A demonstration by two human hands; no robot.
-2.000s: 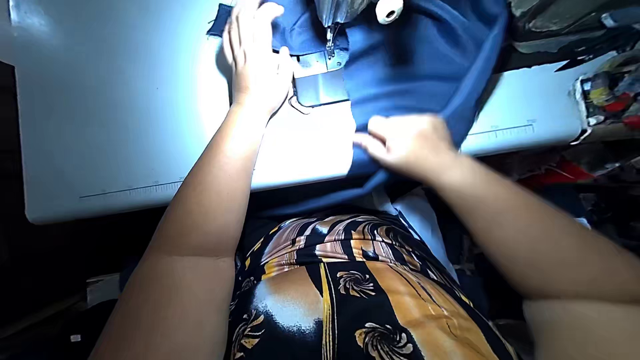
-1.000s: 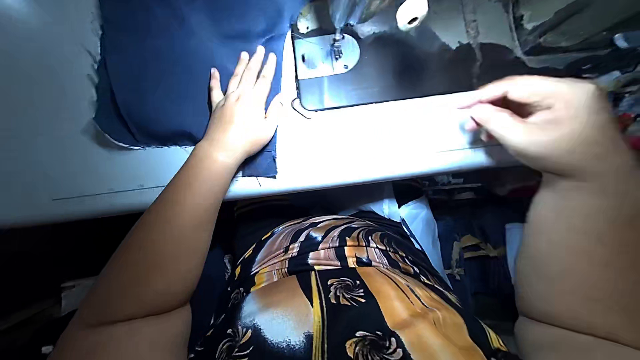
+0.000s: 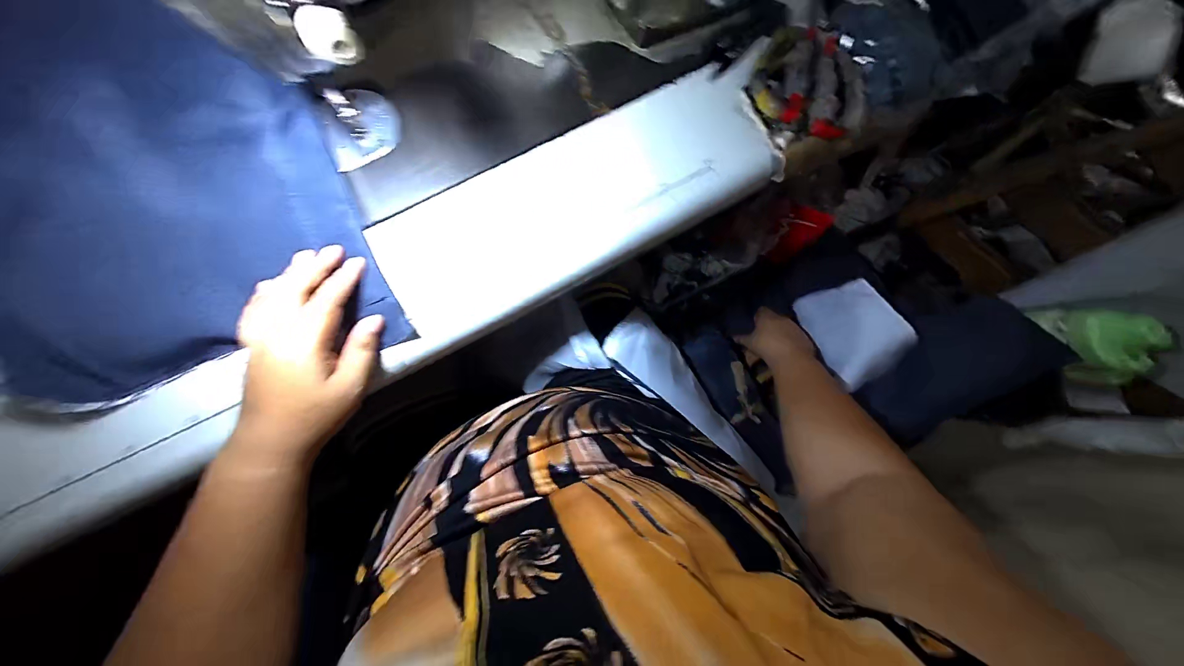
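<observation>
My left hand (image 3: 310, 338) rests with fingers spread on the corner of a navy blue fabric piece (image 3: 157, 194), which lies on the white sewing machine table (image 3: 573, 203). Beyond that hand is the needle plate (image 3: 368, 129) of the sewing machine, beside the fabric's right edge. My right hand (image 3: 777, 340) is down to the right, below table height, among dark cloth items (image 3: 721, 370). Its fingertips are partly hidden, and whether they grip the cloth cannot be told. A folded white cloth (image 3: 856, 328) lies just beside it on dark blue fabric (image 3: 971, 365).
At the table's far right corner hangs a bunch of scraps with red bits (image 3: 814, 92). A red item (image 3: 797, 231) lies under that corner. Farther right are a green plastic bag (image 3: 1115, 342) and cluttered wooden shelving (image 3: 962, 199). The table's front edge runs between my hands.
My right hand has gone from above the table down to the cloth at the right. My left hand stays on the navy fabric, which was under the needle area two seconds ago. The view has swung right.
</observation>
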